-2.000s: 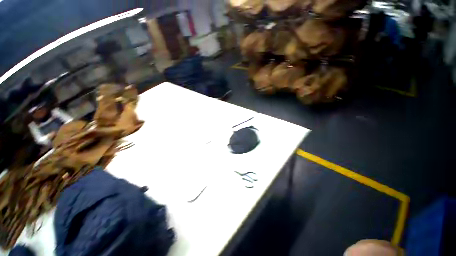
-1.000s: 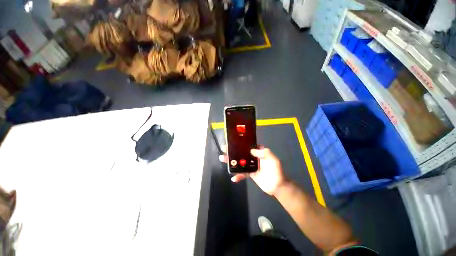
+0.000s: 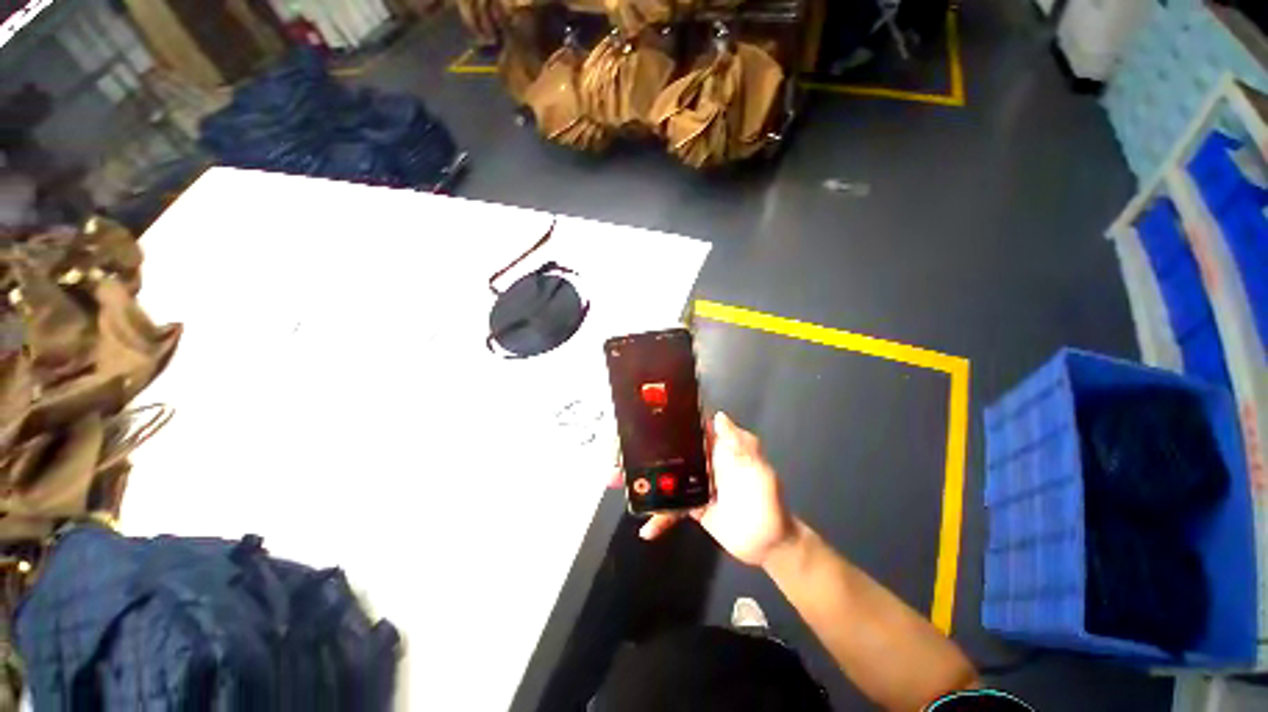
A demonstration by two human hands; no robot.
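Observation:
My right hand (image 3: 743,495) holds a smartphone (image 3: 661,423) upright near the table's right edge, its dark screen showing a small red picture and red and orange round buttons. My left hand is not in view. On the white table (image 3: 362,376) lies a flat black disc (image 3: 537,313) with a loose dark tail (image 3: 523,259) behind it. Faint thin outlines, perhaps scissors (image 3: 579,420), lie left of the phone. A heap of navy quilted goods (image 3: 209,626) sits at the table's near left.
Brown bags (image 3: 84,334) are heaped at the left. Navy goods (image 3: 327,125) lie beyond the table. Brown bags hang on a rack (image 3: 716,98). A blue crate (image 3: 1032,515) with dark goods stands at right by shelving (image 3: 1161,278). Yellow lines (image 3: 834,334) cross the grey floor.
The view has swung left since one second ago, bringing the navy heap back into view. My right hand, barely in view two seconds ago, still holds the phone, now closer to the table edge.

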